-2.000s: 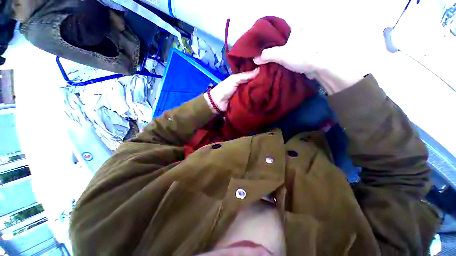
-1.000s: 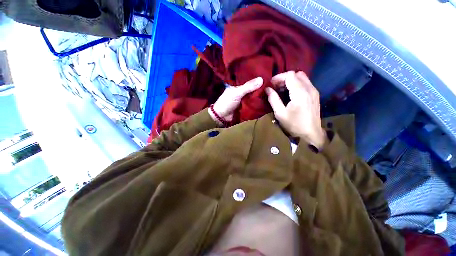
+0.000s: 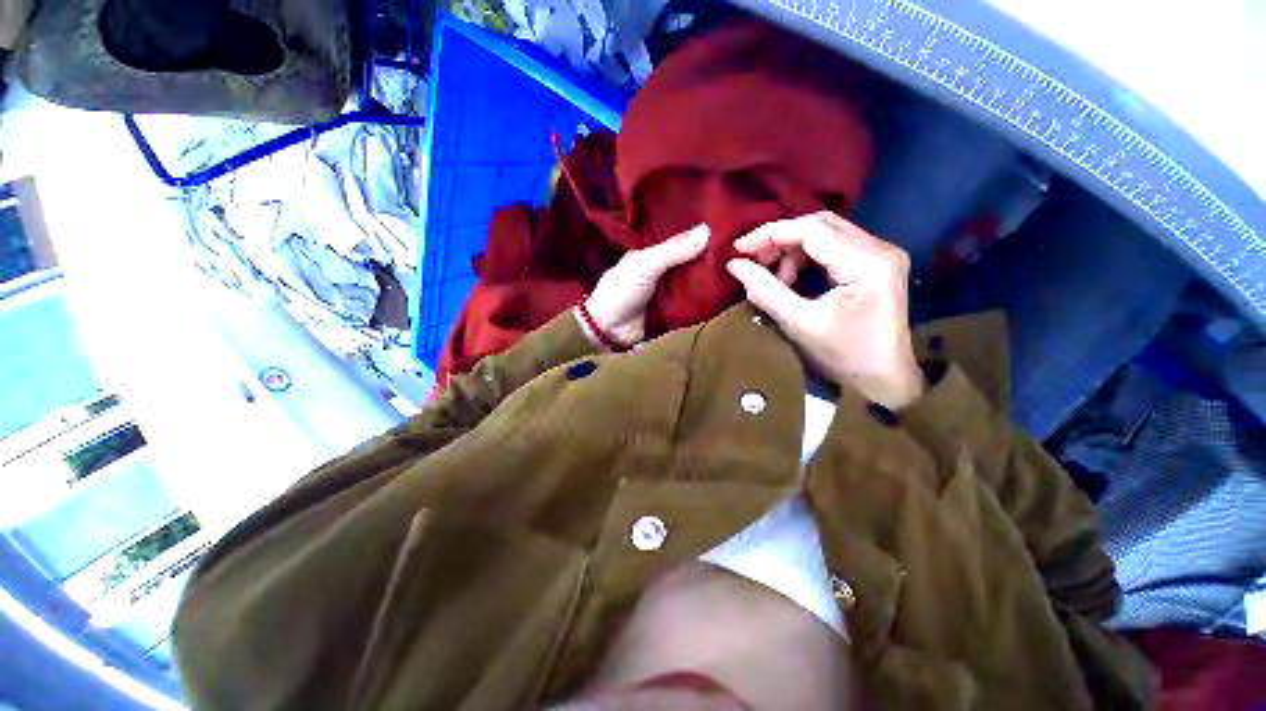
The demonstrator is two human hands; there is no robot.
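The dark red garment (image 3: 750,118) lies bunched on my lap, below the table edge, with a thin red strand at its left side. My left hand (image 3: 646,285) is on its near left part, thumb up, and grips the cloth. My right hand (image 3: 840,292) is just right of it, thumb and forefinger tips brought together over the red cloth close to my left thumb. Whether a thread or a bit of cloth is between those tips is too small to tell. The other right fingers are curled.
A blue crate (image 3: 472,181) with more red cloth (image 3: 507,313) stands left of my lap. The ruler-marked table edge (image 3: 1014,118) curves across the upper right. Grey checked fabric (image 3: 1194,486) and red cloth (image 3: 1208,674) are at lower right. White cloth (image 3: 313,222) lies beyond the crate.
The garment and both hands have come down from beside the table top to my lap. Over the last second, the right thumb and forefinger have shifted slightly left, and the hands stay close together.
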